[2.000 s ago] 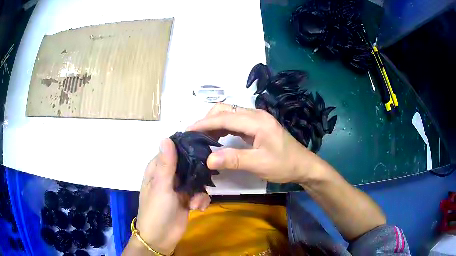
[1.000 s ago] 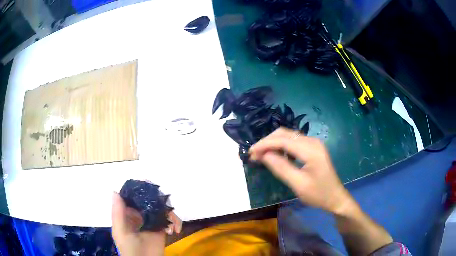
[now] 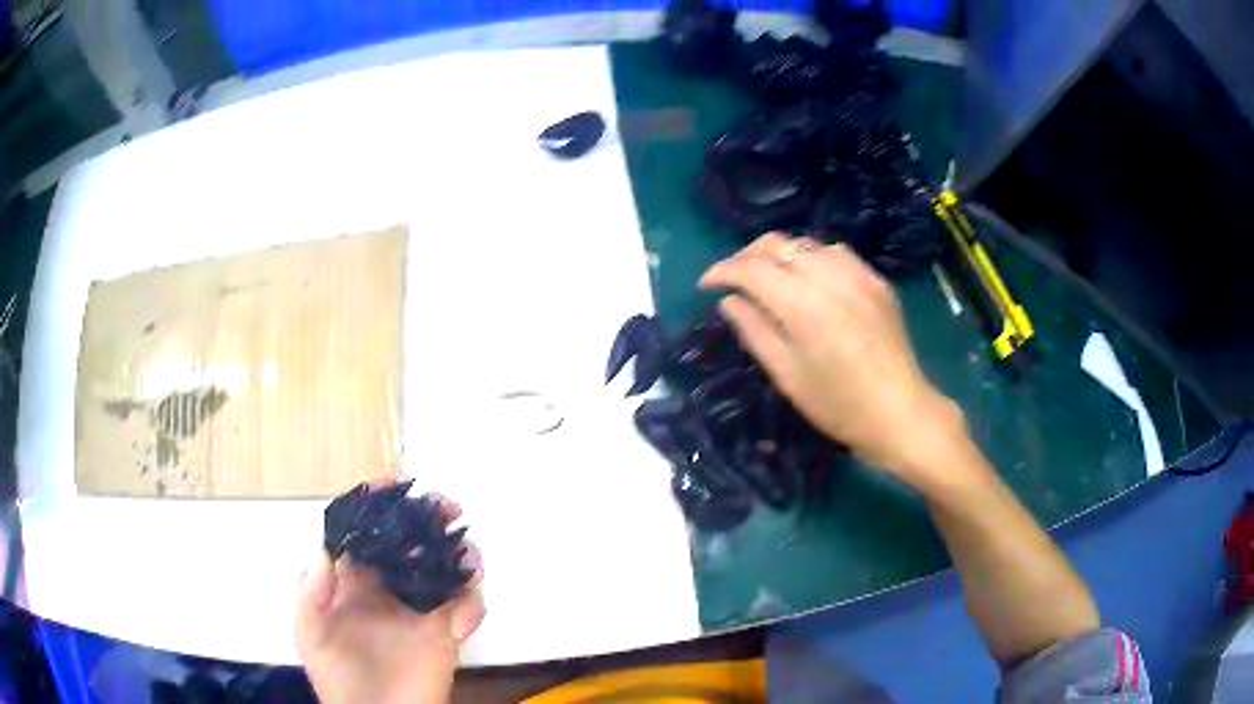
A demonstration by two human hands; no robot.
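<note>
My left hand [image 3: 388, 644] holds a black spiky flower head [image 3: 399, 543] above the lower part of the white board [image 3: 495, 316]. My right hand [image 3: 832, 344] is over the pile of loose black petal pieces [image 3: 729, 440] on the green table. Its fingers point left and look a little apart, with nothing visible in them; the palm side is hidden. A single black petal piece [image 3: 574, 135] lies near the top of the board. A faint clear patch [image 3: 530, 411] shows on the board between my hands.
A tan cardboard sheet [image 3: 248, 365] with dark stains lies on the board's left. A large black heap [image 3: 811, 138] lies at the far right, beside a yellow and black utility knife [image 3: 986, 278]. A white scrap [image 3: 1121, 392] is at the right table edge. Blue crates show behind and at lower left.
The view has shifted, with more of the far side showing. My right hand has moved from the near side of the petal pile up over its far side. My left hand still holds the flower head.
</note>
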